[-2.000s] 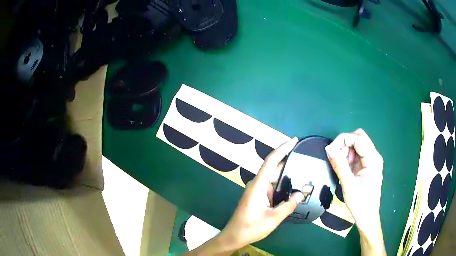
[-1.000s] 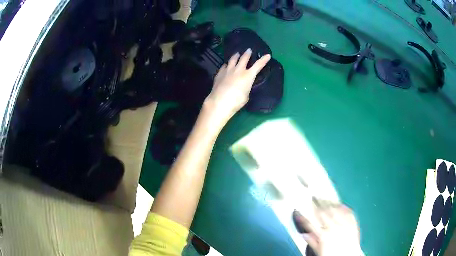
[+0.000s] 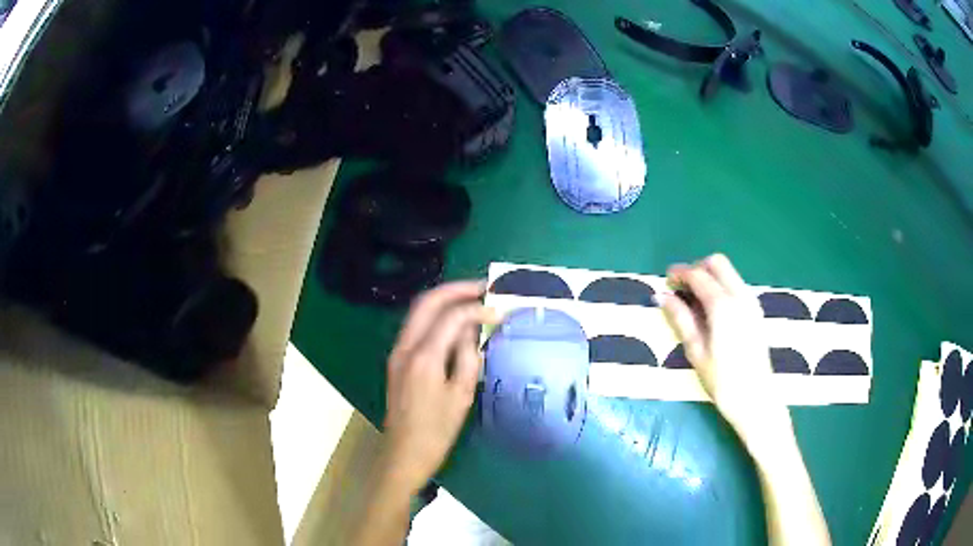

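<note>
A glossy grey oval plate [image 3: 533,389] lies over the left end of the pale backing sheet [image 3: 736,391], which carries two rows of black half-moon pads. My left hand [image 3: 432,373] is at the plate's left side, fingers curled, fingertips by its upper left edge and the sheet's corner; a firm grip cannot be made out. My right hand [image 3: 731,352] is over the sheet's middle, thumb and fingers close together at the upper row. It hides part of the pads, and whether it pinches one is unclear.
A shiny oval plate [image 3: 594,144] overlaps a black one [image 3: 552,48] farther back. More black plates [image 3: 395,229] lie beside the open carton [image 3: 272,251]. Curved black bands [image 3: 694,45] and a black oval [image 3: 811,96] lie at the back. Stacked pad sheets [image 3: 934,459] are at the right.
My left hand has come back from the far plates, and a grey plate now lies beside it. The backing sheet now lies crosswise under my right hand. A shiny plate shows where my left hand was.
</note>
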